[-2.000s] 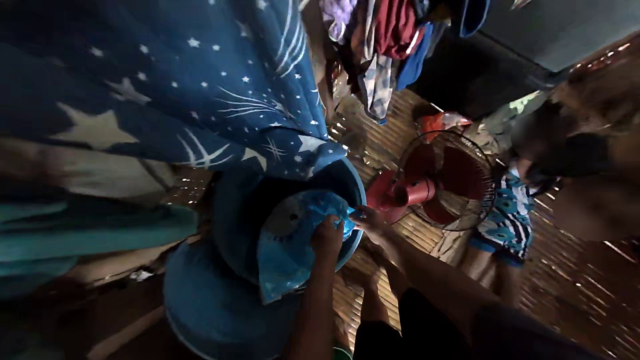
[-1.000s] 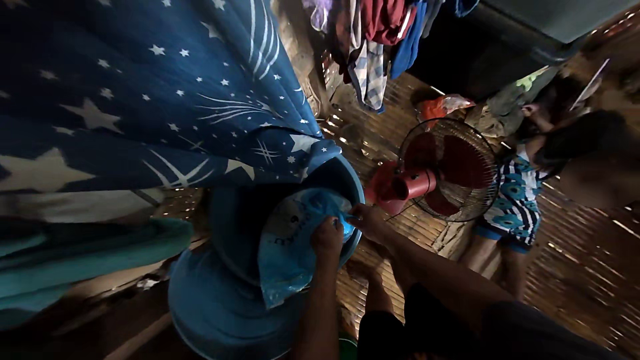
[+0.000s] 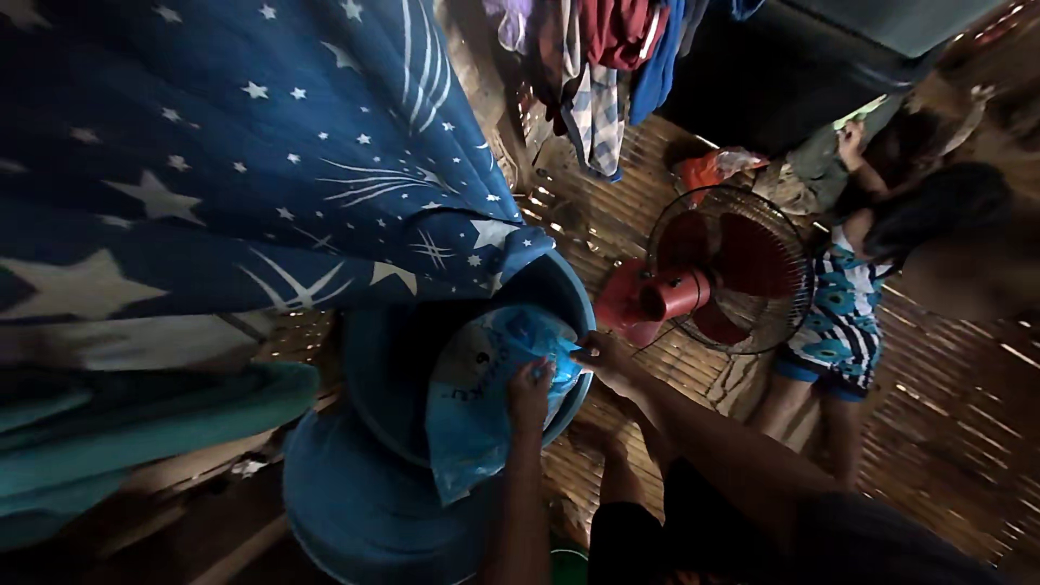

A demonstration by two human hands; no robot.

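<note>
A blue plastic bag (image 3: 471, 406) with dark printing lies over the mouth of a large blue plastic tub (image 3: 581, 296). My left hand (image 3: 530, 390) grips the bag near its gathered top, and my right hand (image 3: 600, 357) pinches its bunched edge at the tub's right rim. What the bag contains cannot be made out. A round blue lid (image 3: 357, 504) sits below and left of the tub. A dark blue cloth with stars (image 3: 268, 162) hangs over the tub's upper side.
A red electric fan (image 3: 678, 292) stands on the bamboo slat floor (image 3: 934, 414) to the right. Beyond it is another person (image 3: 845, 309) in patterned clothes. Clothes (image 3: 601, 97) hang at the top, near a dark container (image 3: 780, 73). Green cloth (image 3: 146, 431) is at the left.
Both hands stay on the bag at the tub's rim, with little plain change. The other person's arm, by the green cloth, has shifted.
</note>
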